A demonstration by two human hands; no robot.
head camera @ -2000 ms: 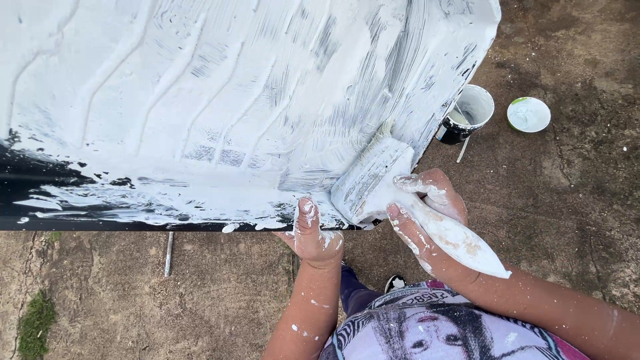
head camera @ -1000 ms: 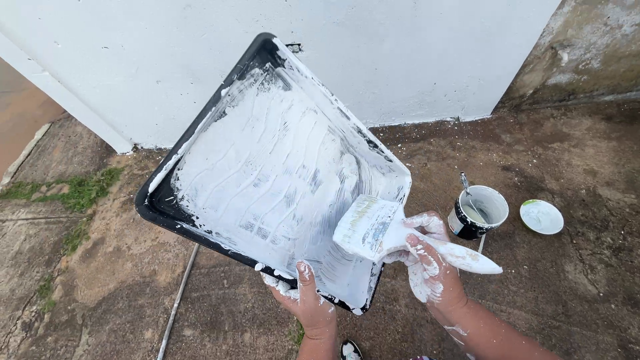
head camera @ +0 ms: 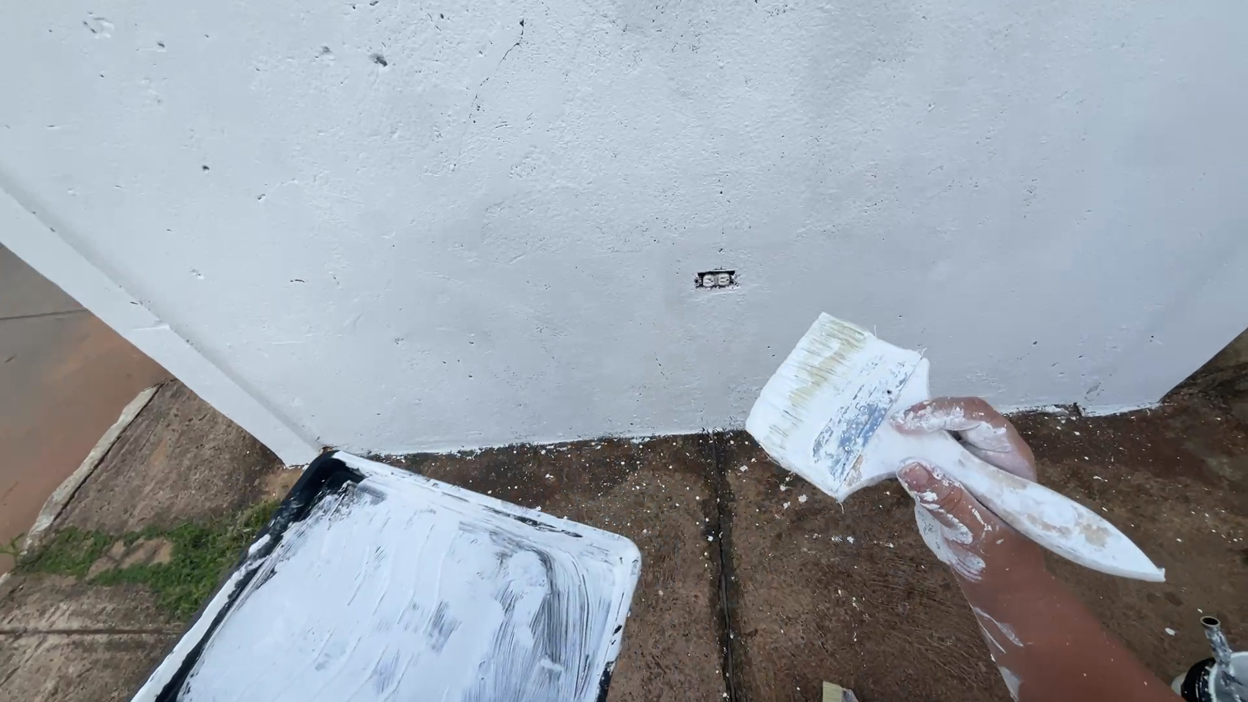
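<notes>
My right hand [head camera: 960, 448], smeared with white paint, grips the handle of a wide paintbrush [head camera: 843, 405] near its base. White paint coats the bristles, which point up and left in front of the wall; the brush appears apart from it. At the lower left, a black paint tray [head camera: 327, 478] is tilted, its ribbed inside covered in streaky white paint. My left hand is out of view, below the frame or behind the tray.
A white-painted wall [head camera: 546, 214] with a small electrical outlet [head camera: 717, 280] rises ahead. The concrete floor [head camera: 809, 585] has paint spatters. Grass [head camera: 195, 561] grows at left. Part of a paint bucket [head camera: 1230, 678] shows at the lower right corner.
The view has swung up to the wall. The brush was over the tray in the earlier frames and is now to the right of it, apart. My left hand, earlier at the tray's edge, has left view.
</notes>
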